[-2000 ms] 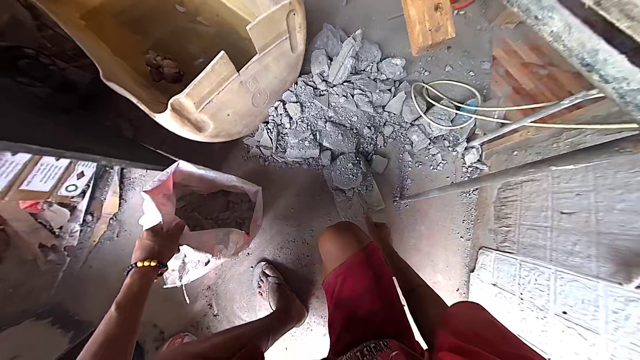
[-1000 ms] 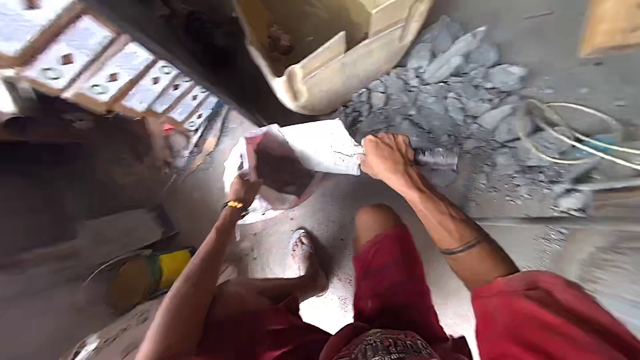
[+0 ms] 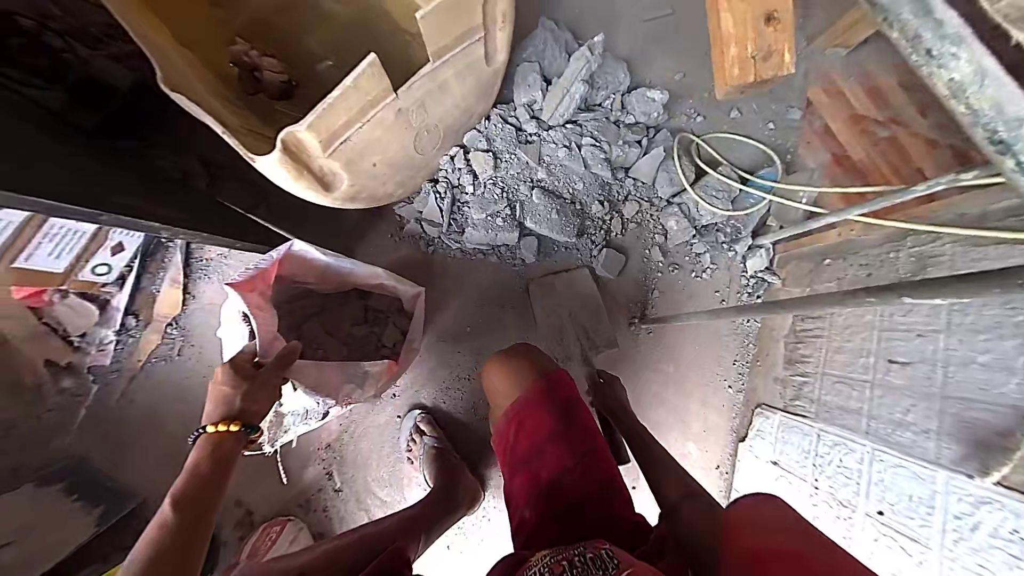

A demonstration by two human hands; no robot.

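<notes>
My left hand [image 3: 250, 386], with a beaded bracelet at the wrist, grips the near left rim of an open woven sack [image 3: 352, 380]. Grey-brown rubble [image 3: 344, 324] lies inside the sack. Beside my right knee, my right hand [image 3: 612, 398] is closed around the handle of a small flat-bladed shovel [image 3: 572, 310]. The blade is low over the floor, bare of rubble, just below a heap of broken grey concrete [image 3: 552, 184]. Part of the handle is hidden by my hand and leg.
A large cut plastic tub [image 3: 448, 104] stands left of the heap. A pale cable [image 3: 808, 206], a metal bar [image 3: 840, 301] and a wooden block [image 3: 752, 44] are to its right. Patterned panels [image 3: 888, 480] lie at lower right, boxes [image 3: 56, 244] at far left.
A second ago my right hand held the shovel at the sack's mouth; it is now back beside my right knee, below the heap. My left hand stays on the sack. The view has swung.
</notes>
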